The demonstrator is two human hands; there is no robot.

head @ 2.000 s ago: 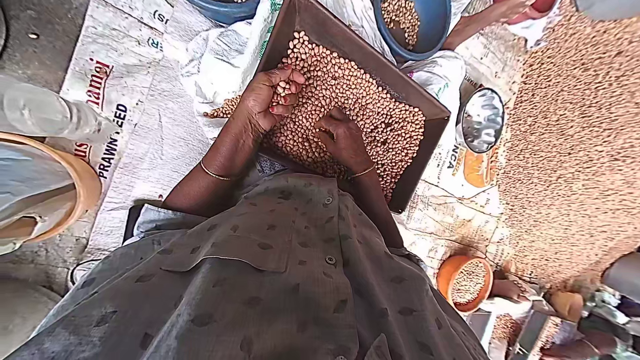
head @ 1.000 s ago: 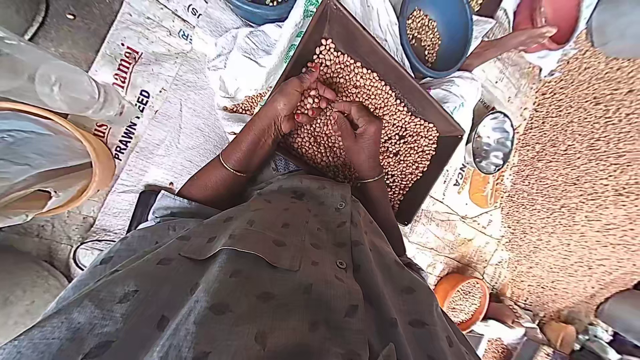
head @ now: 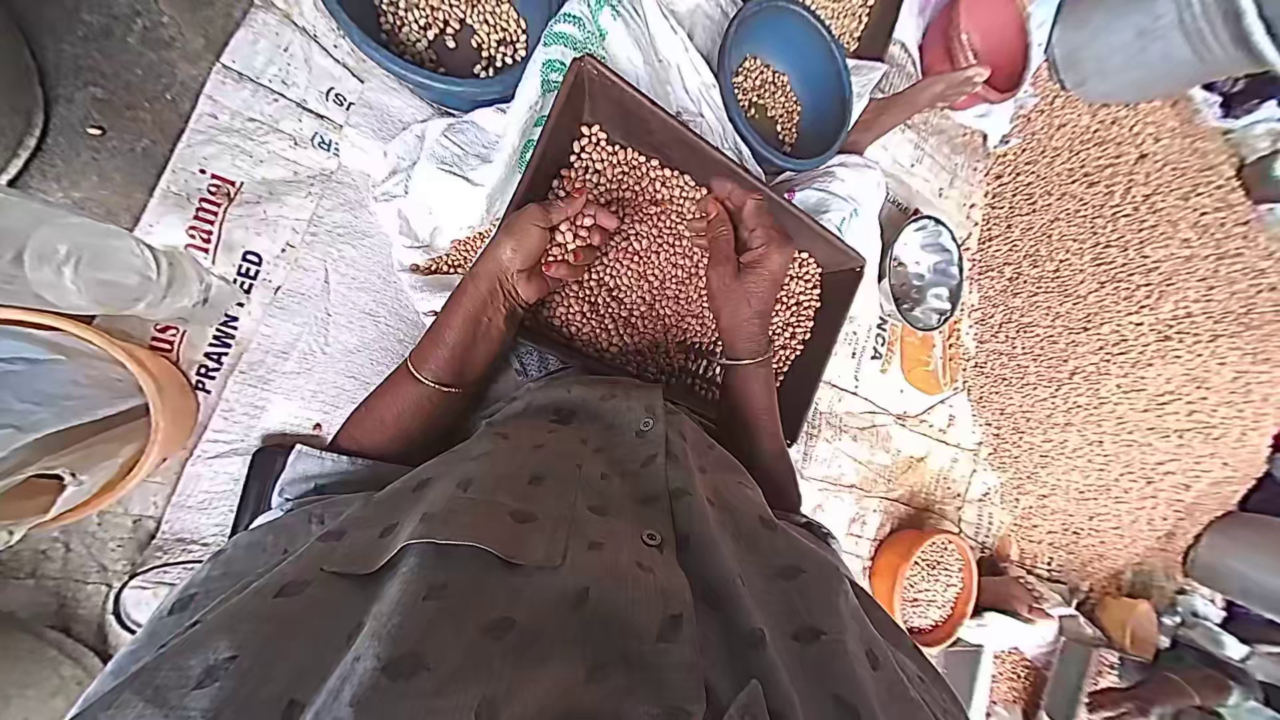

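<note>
A brown rectangular tray (head: 700, 150) lies across my lap, tilted in view, with a spread of pinkish-brown shelled nuts or beans (head: 640, 250) in it. My left hand (head: 556, 240) is over the tray's left part, palm up, fingers curled around several of the nuts. Over the right part is my right hand (head: 742, 245), its fingers bent near the nuts; whether it pinches one is hidden. Each wrist wears a thin bangle. Beyond the tray's far edge stand a blue bowl (head: 785, 85) and a blue basin (head: 440, 90), both partly filled with nuts.
A large heap of nuts (head: 1120, 330) covers the floor at right. Near it are a steel bowl (head: 924, 273), an orange bowl (head: 925, 590) of nuts and a co-worker's hand (head: 950, 88) at a red bowl (head: 975, 50). An orange-rimmed tub (head: 170, 390) stands at left, on printed sacks.
My right hand has moved away from my left hand, to the right side of the tray. My left hand still holds nuts.
</note>
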